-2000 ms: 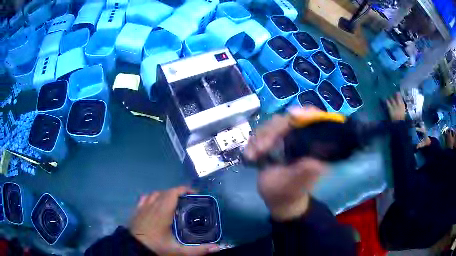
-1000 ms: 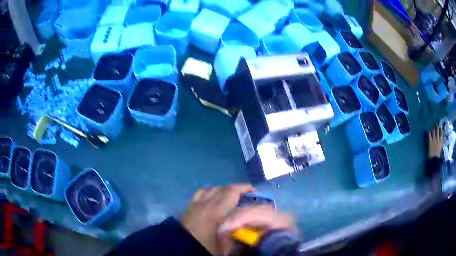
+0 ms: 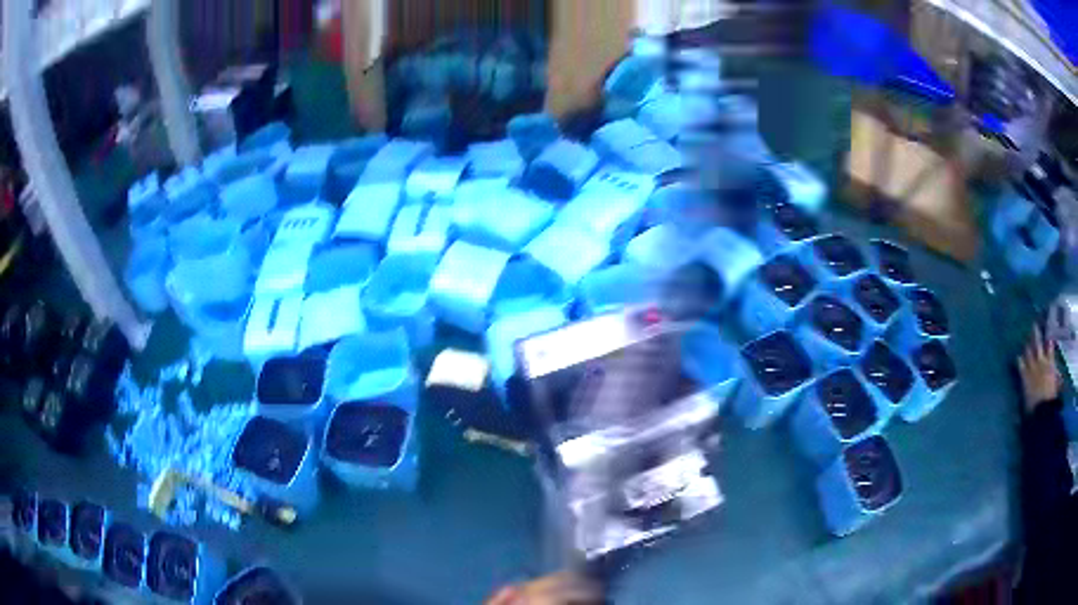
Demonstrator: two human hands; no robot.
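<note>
A small blurred part of a hand, apparently my left hand (image 3: 550, 589), shows at the bottom edge. The rest of it and anything it may hold are cut off. My right hand and the screwdriver are out of the picture. The blurred white-and-black screw feeder (image 3: 632, 435) stands on the green mat above the hand. Right of it, several blue speaker housings with black drivers (image 3: 872, 476) stand in a cluster. More finished-looking housings (image 3: 369, 435) stand left of the feeder, and a row (image 3: 174, 561) runs along the lower left edge.
Empty blue housings (image 3: 469, 284) are heaped behind the feeder. Small blue pieces (image 3: 195, 431) lie at left, with a thin tool (image 3: 225, 499). A white pad (image 3: 458, 370) lies left of the feeder. A cardboard box (image 3: 904, 177) stands back right. Another person's hand (image 3: 1040, 369) is at the right edge.
The view has tilted up, so the bench things sit lower. My hands and the screwdriver have dropped almost wholly out of the picture. Compared with the oldest frame, another driver-fitted housing stands in front of the right cluster.
</note>
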